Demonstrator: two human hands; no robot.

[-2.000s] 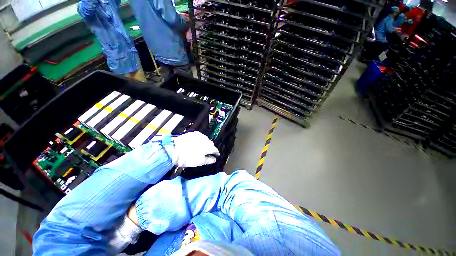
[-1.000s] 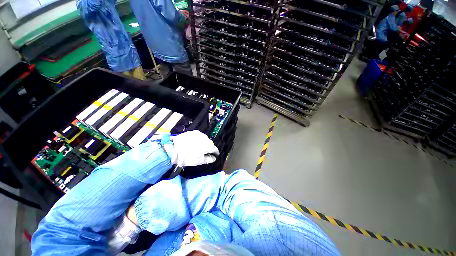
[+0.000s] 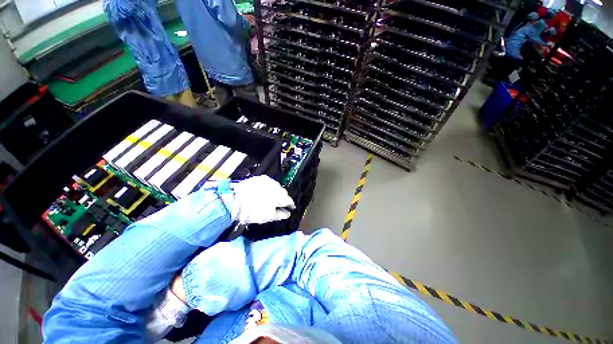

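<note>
My arms are crossed in light blue sleeves. My left hand [image 3: 262,200], in a white glove, rests at the near right corner of a large black tote [image 3: 138,101]. Its fingers are curled; whether they grip the rim is hidden. My right hand [image 3: 165,314], also in a white glove, is partly hidden under my left forearm at lower left; its fingers cannot be made out. In the tote lie green circuit boards [image 3: 101,201] and a row of white blocks with a yellow stripe [image 3: 175,158]. My left sleeve covers part of the boards.
A second black tote [image 3: 316,129] with green boards stands behind. Tall rack trolleys [image 3: 376,74] stand beyond it, with more dark racks [image 3: 564,127] at right. Two people in blue smocks [image 3: 215,40] stand by a green-topped bench [image 3: 87,84]. Yellow-black tape [image 3: 356,198] marks the grey floor.
</note>
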